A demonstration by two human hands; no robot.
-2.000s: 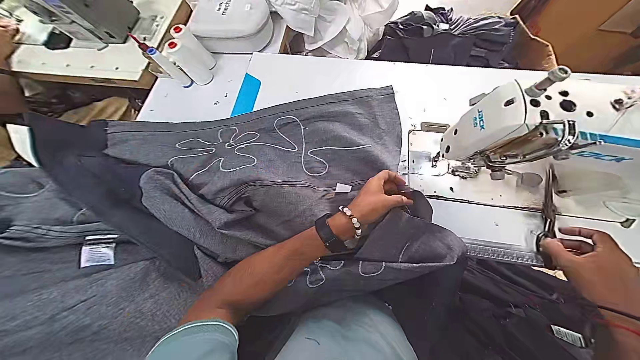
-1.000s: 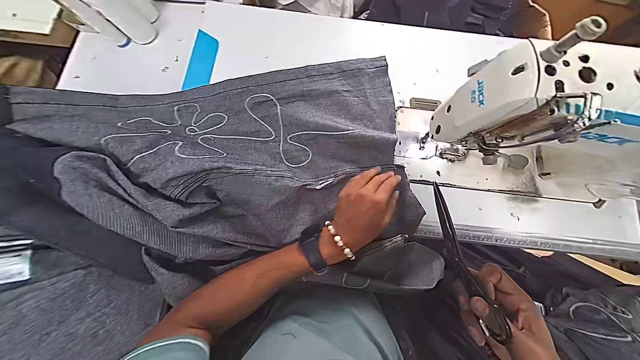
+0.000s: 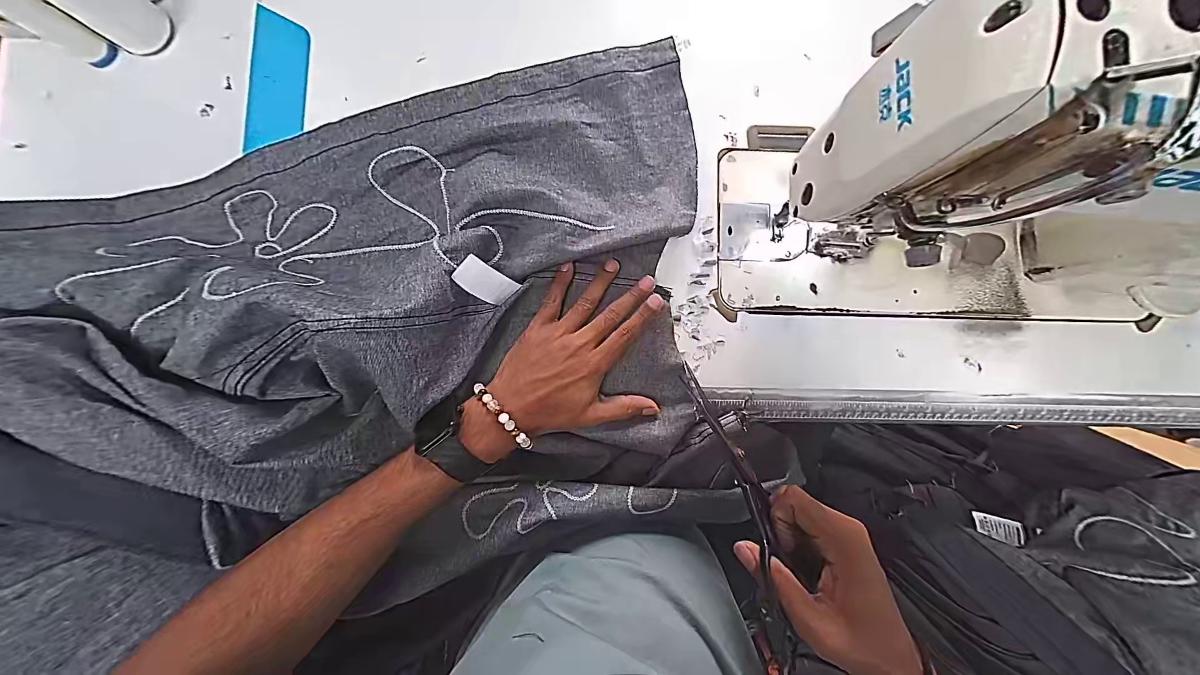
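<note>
A dark grey fabric garment (image 3: 581,122) with pale flower embroidery lies across the white table. My left hand (image 3: 581,356), wearing a watch and a beaded bracelet, presses flat on it with the fingers spread. A small white label (image 3: 486,280) shows just beyond those fingertips. In my right hand (image 3: 825,572) is a pair of dark metal scissors (image 3: 736,450), the blades pointing up and left to the fabric's right edge. Whether the tips touch the cloth is not clear.
A white Jack sewing machine (image 3: 937,122) stands at the right, its needle plate (image 3: 745,232) beside the garment. Along the table's front edge runs a metal ruler (image 3: 937,408). More dark garments (image 3: 1106,553) lie below. Thread cones (image 3: 122,23) stand at the upper left.
My right hand has brought the scissors left from beside the machine to the fabric's edge. My left hand, earlier bunched at the edge, now lies flat. The view has moved closer.
</note>
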